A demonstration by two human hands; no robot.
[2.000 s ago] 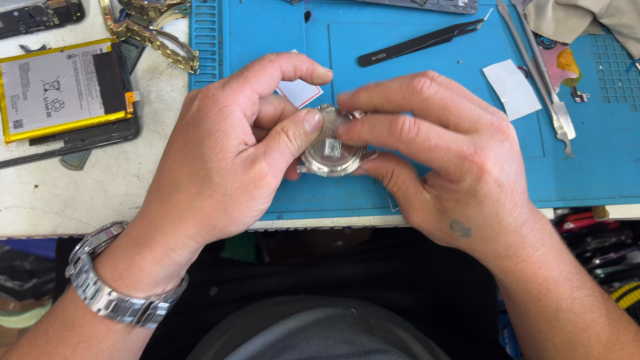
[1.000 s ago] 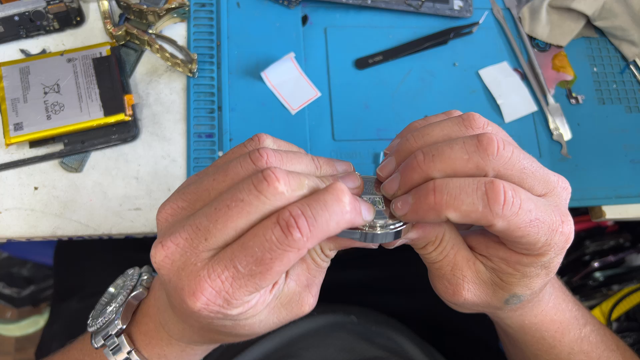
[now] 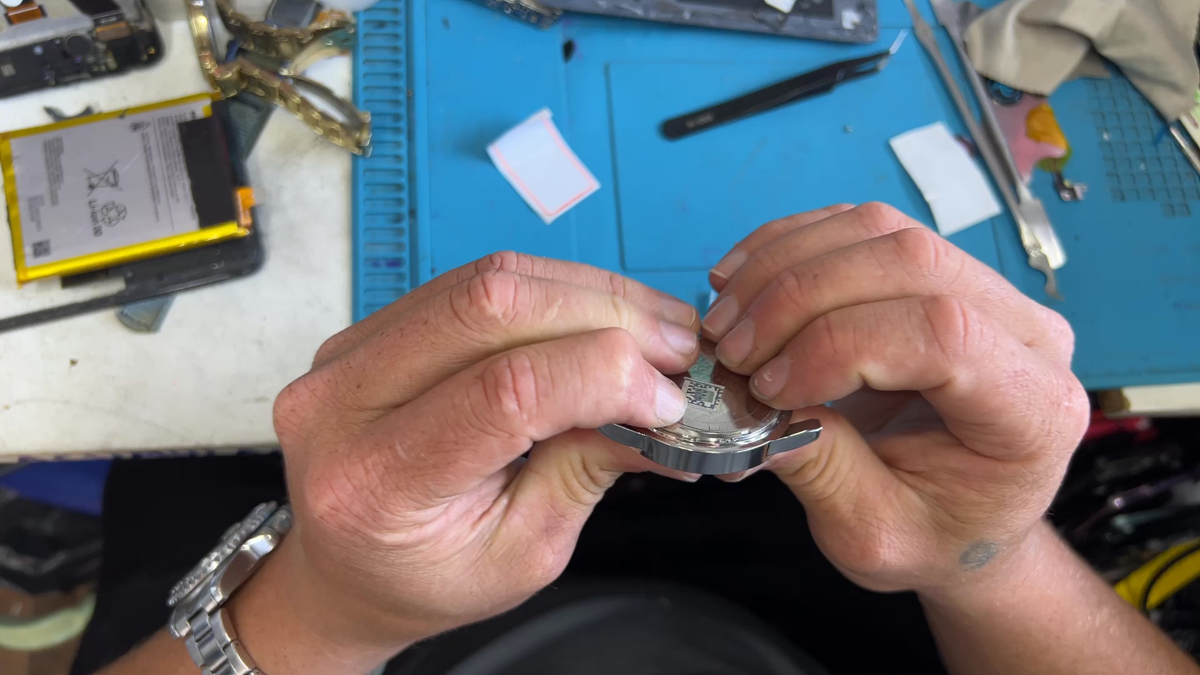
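A round steel watch case (image 3: 708, 453) is pinched between both hands above the mat's near edge, its back facing up with a small printed code on it. My left hand (image 3: 497, 412) grips its left side, fingertips on the back and thumb beneath. On the right side, my right hand (image 3: 900, 375) holds it the same way, several fingertips on the back near the rim. The far part of the case is hidden by the fingers. A steel wristwatch (image 3: 225, 572) is worn on my left wrist.
Black tweezers (image 3: 778, 94), a red-bordered paper square (image 3: 544, 167), a white paper (image 3: 945, 178) and metal pry tools (image 3: 998, 150) lie on the blue silicone mat (image 3: 469, 56). A yellow-edged battery (image 3: 122, 187) and gold-coloured watches (image 3: 281, 84) lie to the left.
Both hands have moved nearer my body with the watch case, which is now tilted to show its side. The red-bordered paper, earlier partly covered by my left hand, now shows whole.
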